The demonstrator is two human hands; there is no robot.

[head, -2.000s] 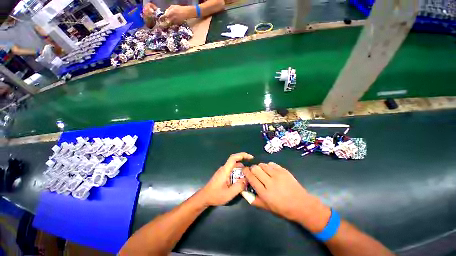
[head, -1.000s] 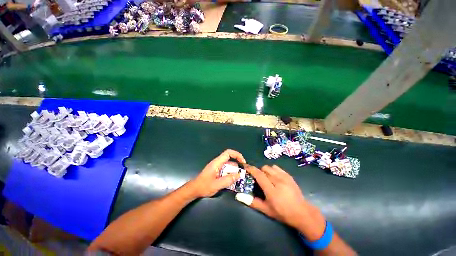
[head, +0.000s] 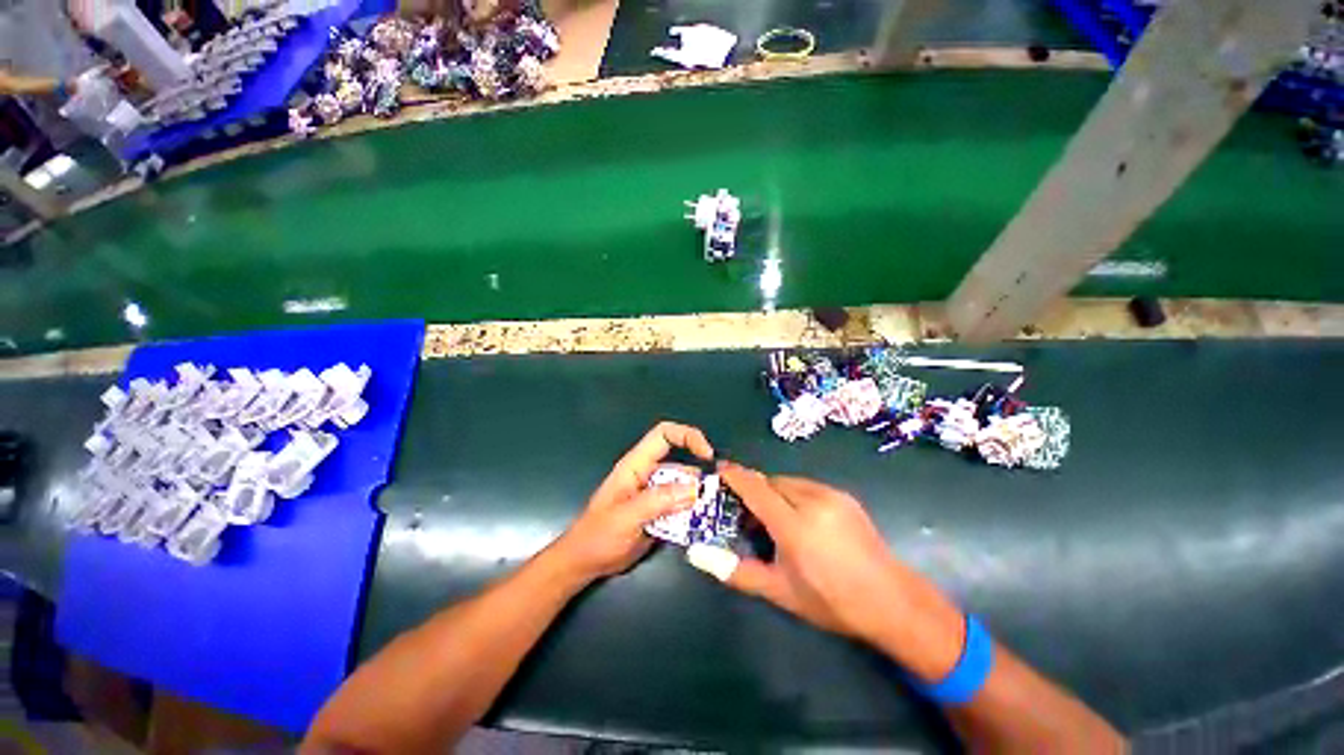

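Note:
A wired board assembly (head: 693, 506), white with dark details, is between my two hands above the dark green bench. My left hand (head: 616, 516) grips its left side, with the thumb on its face. My right hand (head: 811, 553) holds its right side, with the fingers at its upper edge. The thumb, with a white wrap (head: 714, 561), is at its lower edge. My fingers hide part of it. A loose pile of wired board assemblies (head: 852, 400) lies on the bench beyond my right hand.
Whitish plastic housings (head: 251, 484) stand in rows on a blue sheet (head: 221, 612) at left. A unit (head: 719, 224) lies on the green belt (head: 501, 221). A slanting pale post (head: 1120, 162) stands at right. A thin white stick (head: 966, 364) lies behind the pile. More assemblies (head: 428, 59) lie across the belt.
The unit on the belt has moved left. The assembly between my hands shows more of its face than two seconds ago; both hands still hold it. The view has shifted.

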